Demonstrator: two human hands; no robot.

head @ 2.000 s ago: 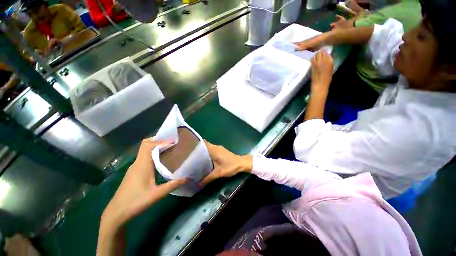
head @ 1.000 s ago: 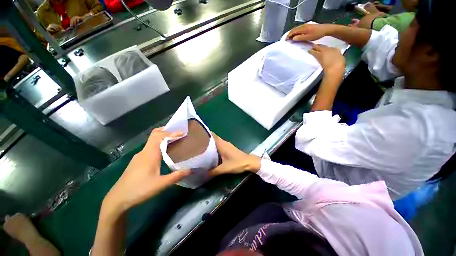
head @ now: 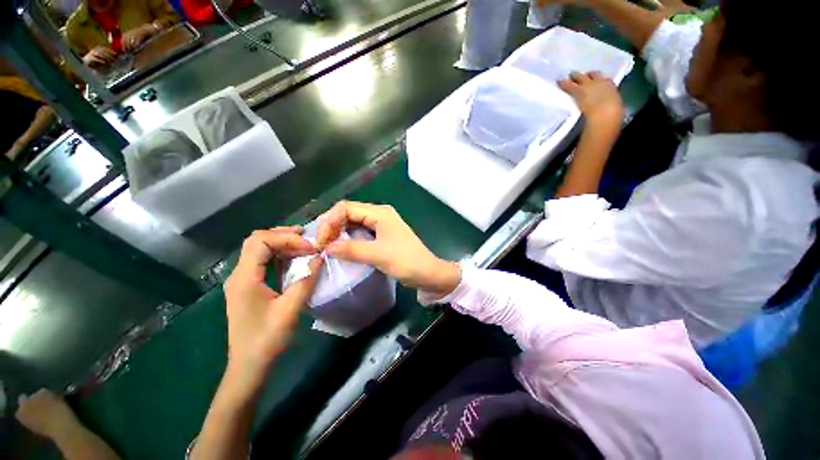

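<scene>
A wrapped unit (head: 352,301) in a thin whitish protective bag stands on the green bench edge in front of me. The bag's top is gathered together, and the unit's brown end is covered. My left hand (head: 268,292) pinches the gathered bag from the left, thumb and fingers at the top. My right hand (head: 373,243) pinches the same gathered top from the right. The fingertips of both hands meet there. The fingers hide part of the bag's top.
A foam box (head: 216,184) with two wrapped units stands on the metallic line at left. Another foam box (head: 450,184) with a wrapped unit stands at right, beside a neighbour in a white shirt (head: 683,234). A green upright (head: 99,238) is at left. Another person's hand (head: 49,415) shows lower left.
The bag's open top has been drawn together over the brown end. My right hand has moved from the unit's side to its top. The neighbour's far hand has moved away from the foam box.
</scene>
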